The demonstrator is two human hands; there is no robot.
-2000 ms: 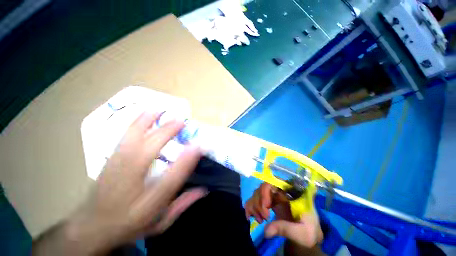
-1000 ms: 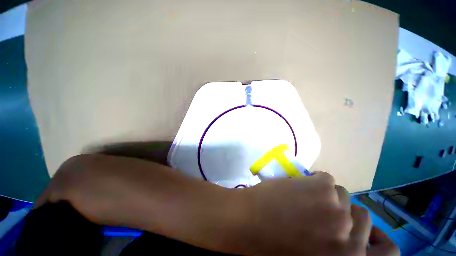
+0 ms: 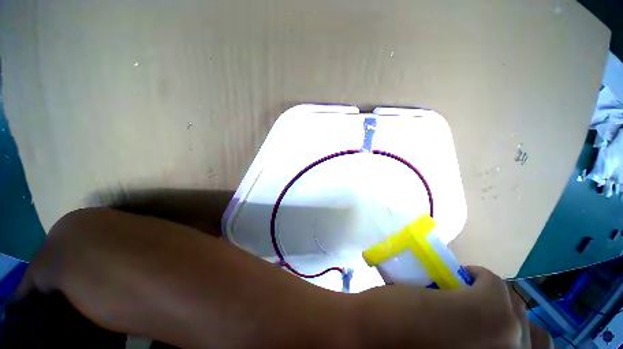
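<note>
The white plastic housing [image 3: 328, 184] lies flat on the cardboard sheet [image 3: 205, 75], its notch at the far edge. A dark red wire loop [image 3: 305, 170] lies on it, with a curved tail near the close edge. Greyish tape pieces [image 3: 369, 133] lie near the notch and at the tail's end. My left forearm crosses from the left, over the housing's near edge. My left hand [image 3: 478, 313] is closed around the front of the caulking gun [image 3: 432, 255], whose yellow end is over the housing's right part. The nozzle cannot be made out. My right hand is not in view.
Crumpled white tissue [image 3: 609, 140] lies on the green surface [image 3: 567, 211] right of the cardboard. A small dark piece [image 3: 585, 244] lies near it. A metal frame [image 3: 557, 307] stands below at the right.
The view first swung from the gun's rear to the housing, then came closer. My right hand and the trigger have left the view. My left hand now shows closed around the gun's front.
</note>
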